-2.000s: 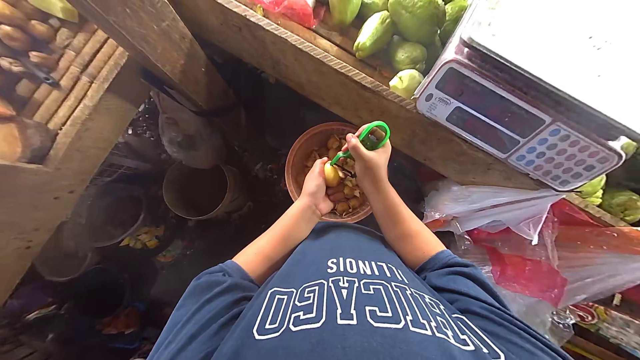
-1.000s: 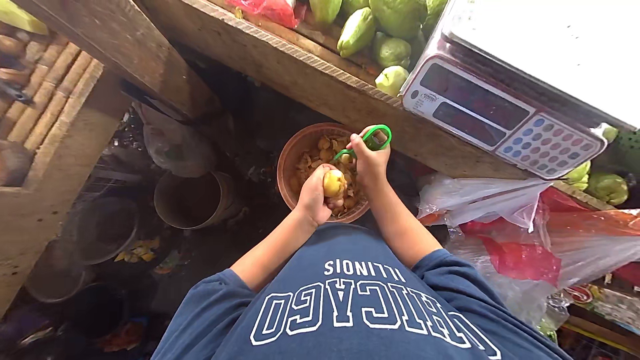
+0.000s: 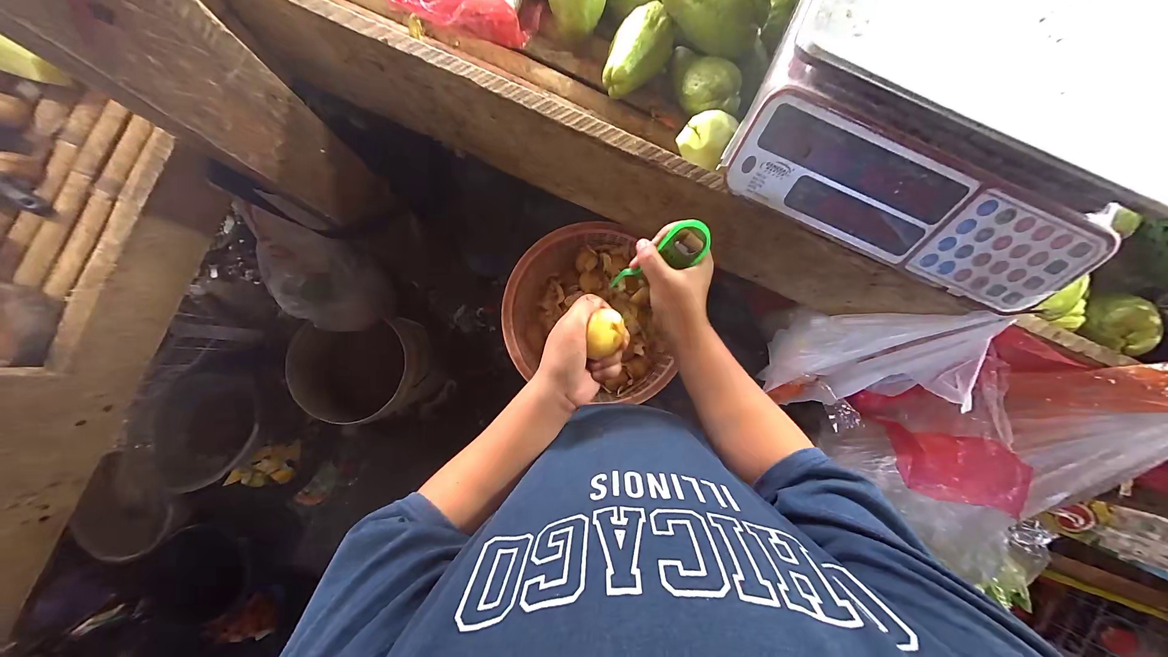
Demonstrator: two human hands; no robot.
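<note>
My left hand [image 3: 577,354] is closed around a small yellow, roundish piece of produce [image 3: 606,334], probably a potato, over a reddish-brown plastic basin [image 3: 522,310]. In my right hand [image 3: 677,274] is a green-handled peeler [image 3: 703,239], held just up and right of the produce and apart from it. Its loop-shaped green frame shows above my fingers, and a thin green arm points toward the basin's middle. Brownish-yellow peelings [image 3: 593,265] lie in the basin below both hands. The underside of the produce is hidden by my fingers.
Ahead runs a wooden counter edge [image 3: 511,109] with green chayotes [image 3: 639,50] and a digital weighing scale [image 3: 849,192]. Clear and red plastic bags [image 3: 958,456] hang at the right. Left of the basin stands a bucket [image 3: 401,374]; a wooden stand with bamboo slats [image 3: 91,182] is farther left.
The green peeler has moved away from the produce, up and to the right. Both hands have kept their hold.
</note>
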